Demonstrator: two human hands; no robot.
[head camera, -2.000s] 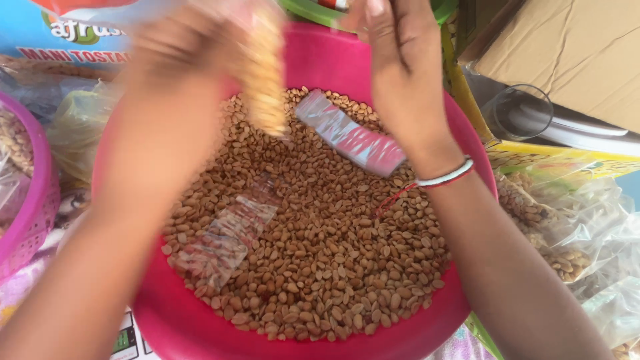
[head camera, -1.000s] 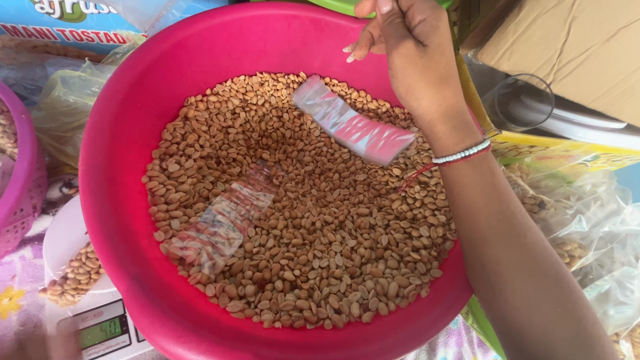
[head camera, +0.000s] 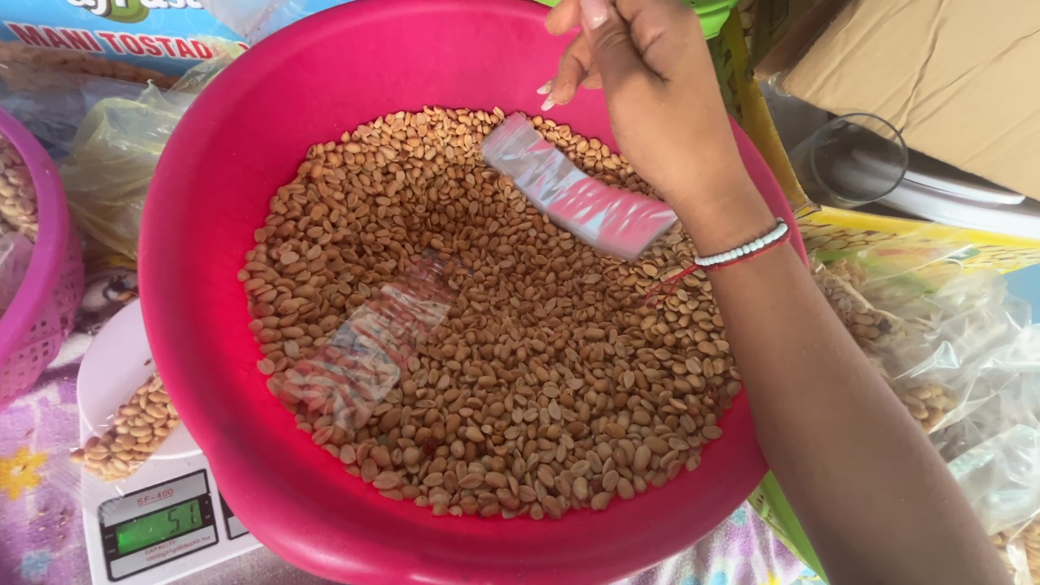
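Note:
A large pink plastic basin (head camera: 195, 244) holds a broad heap of shelled peanuts (head camera: 520, 349). My right hand (head camera: 650, 89) is over the basin's far right rim, fingers bent and apart, with nothing visible in them; a beaded bracelet and a red thread circle the wrist. Just below it, a stack of small printed plastic bags (head camera: 577, 191) lies on the peanuts. Another clear printed plastic bag (head camera: 374, 349) rests at the left of the heap. At the lower left, a small bag of peanuts (head camera: 134, 431) sits on a white digital kitchen scale (head camera: 187, 561). My left hand is out of view.
A purple perforated basket (head camera: 53, 268) with peanuts stands at the left edge. Behind it are a crumpled plastic bag (head camera: 122, 171) and a blue printed package (head camera: 162, 36). On the right are a cardboard box (head camera: 934, 81), a drinking glass (head camera: 857, 158) and clear bags of nuts (head camera: 959, 349).
Two seconds ago my left hand held a small bag of peanuts above the basin; now a filled bag lies on the scale and that hand has left the view. My right hand stays near the far right rim.

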